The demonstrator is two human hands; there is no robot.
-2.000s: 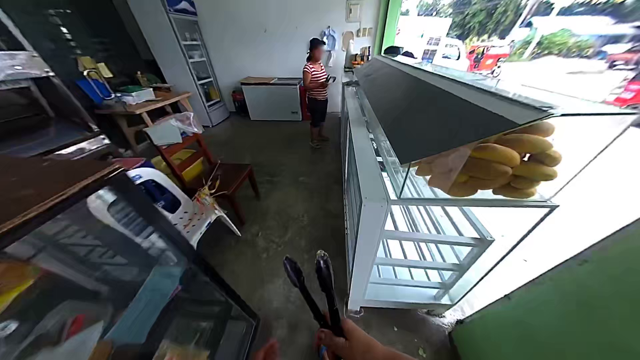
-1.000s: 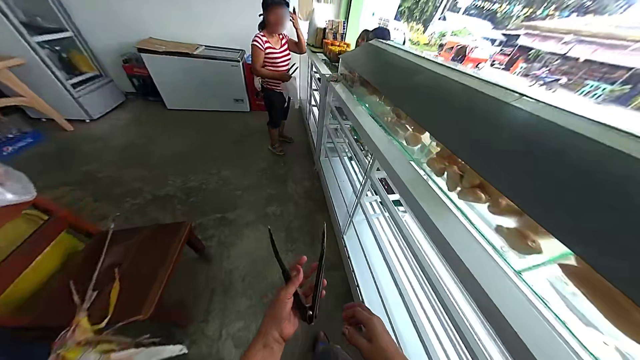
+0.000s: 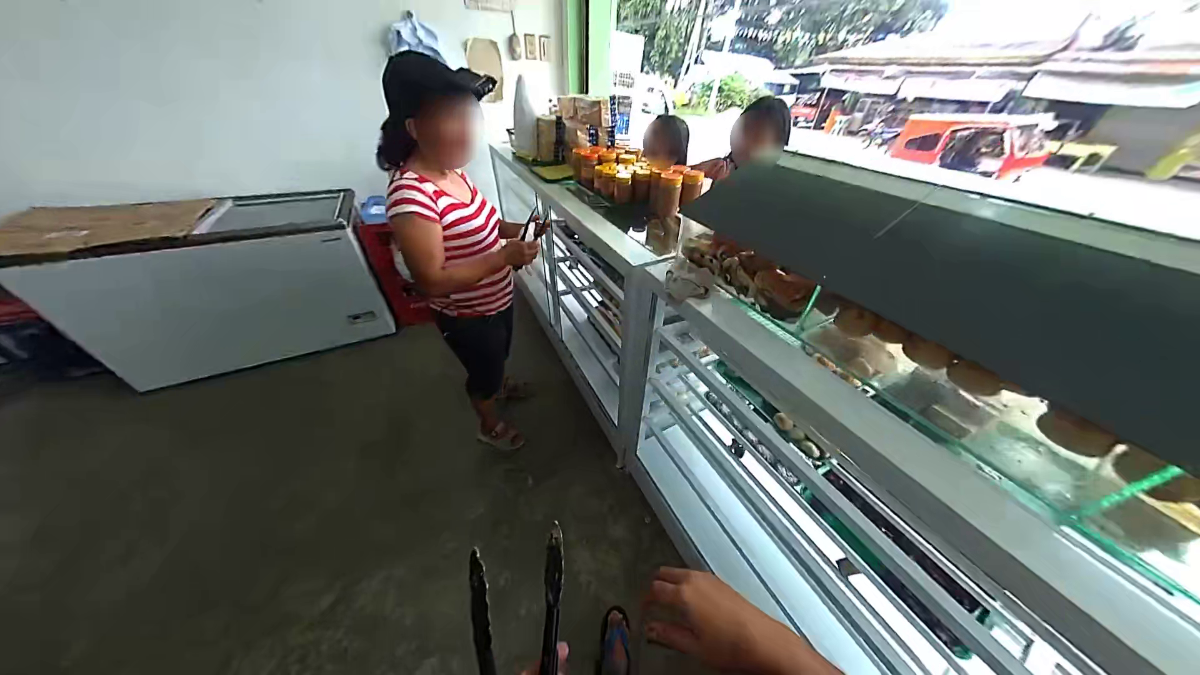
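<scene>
A pair of black tongs [image 3: 517, 600] points up from the bottom edge, its two arms apart. My left hand [image 3: 551, 660] holds it low down; only a bit of the fingers shows. To the right, my right hand [image 3: 694, 614] holds nothing, fingers loosely bent, beside the base of the glass display case [image 3: 806, 394]. Bread rolls [image 3: 923, 352] lie inside the case under its dark sloping panel. Farther ahead a person in a striped shirt [image 3: 459, 225] stands at the counter with what looks like tongs [image 3: 532, 227] in their hands.
Jars with orange and yellow lids [image 3: 637, 178] stand on the far counter [image 3: 600, 225]. Two people are beyond it. A white chest freezer [image 3: 216, 300] topped with cardboard stands at the left wall, next to a red crate [image 3: 394, 277]. Concrete floor [image 3: 309, 487] lies ahead.
The tongs were in my right hand two seconds ago and are now in my left. The view has moved forward along the case, nearer the person in stripes, whose raised hand has come down.
</scene>
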